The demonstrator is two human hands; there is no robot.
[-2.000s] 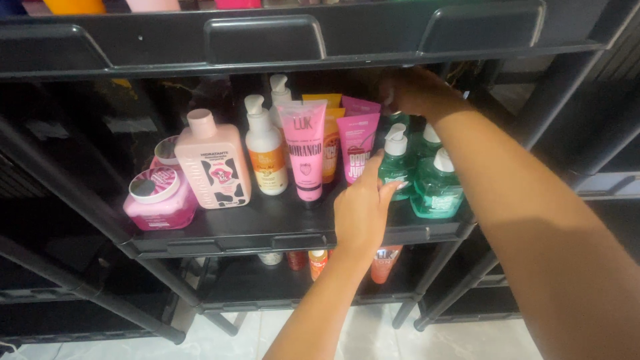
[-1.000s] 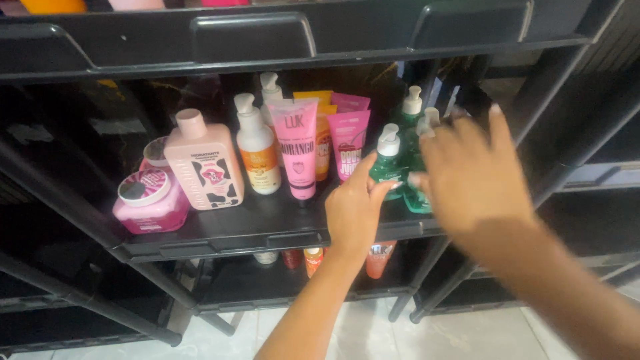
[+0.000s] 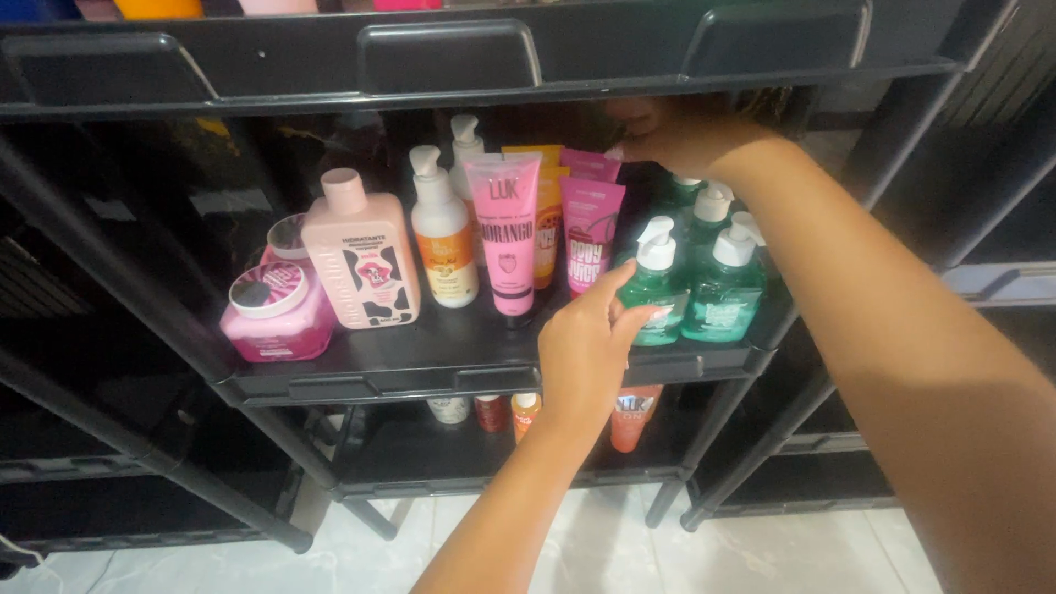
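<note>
My left hand [image 3: 587, 334] has its thumb and index finger against the left side of a green pump bottle [image 3: 657, 289] at the right of the middle shelf. Another green pump bottle [image 3: 726, 285] stands to its right, with more behind. My right hand [image 3: 672, 136] reaches under the upper shelf, behind the upright tubes; its fingers are dim, so its hold cannot be told. Left of the green bottles stand a magenta tube [image 3: 592, 231], a pink tube [image 3: 505, 239], a white pump bottle with an orange label [image 3: 444, 239], a pale pink lotion bottle [image 3: 363, 252] and a pink jar [image 3: 276, 326].
The upper black shelf's lip [image 3: 450, 62] hangs over the products. A lower shelf [image 3: 396, 454] holds several items, among them a coral tube [image 3: 634, 421]. Black posts [image 3: 124, 256] and neighbouring racks flank both sides, above a pale tiled floor [image 3: 610, 536].
My right hand has moved from in front of the green bottles to the back of the shelf, under the upper one. My left hand remains at the front green bottle.
</note>
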